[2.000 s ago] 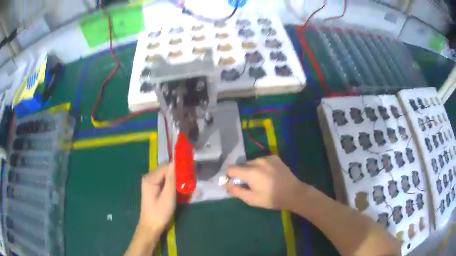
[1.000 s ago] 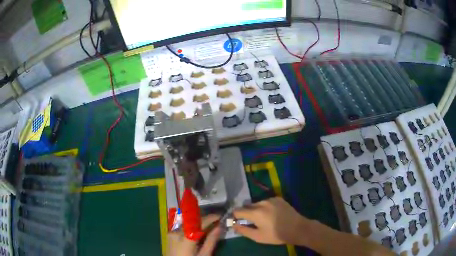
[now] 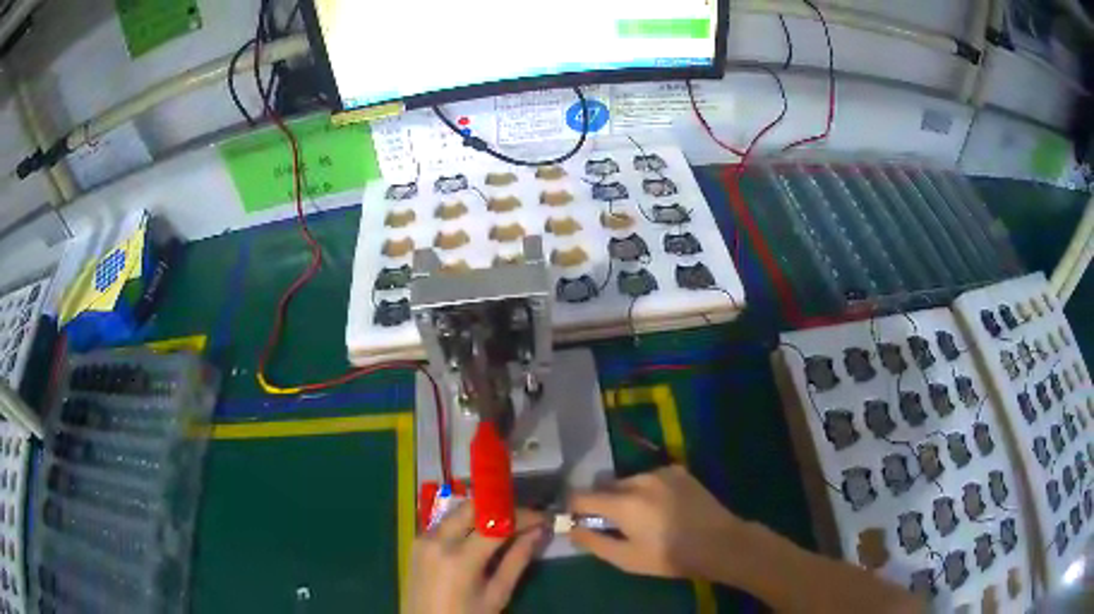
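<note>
The silver toggle clamp fixture (image 3: 482,314) stands on a grey base plate (image 3: 588,414). Its red handle (image 3: 492,480) points toward me. My left hand (image 3: 470,564) is at the front of the base plate, partly behind the handle tip, with its fingers reaching toward the connector; whether it grips anything is hidden. My right hand (image 3: 648,523) holds a small white and silver connector (image 3: 564,523) over the plate's front right. The fingertips of both hands are close together. The seat under the clamp is mostly hidden.
A foam tray of modules (image 3: 504,228) lies behind the fixture, with more foam trays (image 3: 888,408) at right. Clear blister trays lie at left (image 3: 120,480) and back right (image 3: 882,228). A monitor (image 3: 516,48) stands behind. A red cable (image 3: 314,258) runs left of the fixture.
The view has tilted up, showing the monitor. My left hand has moved from the handle's left side toward the connector and my right fingertips. The handle still points toward me.
</note>
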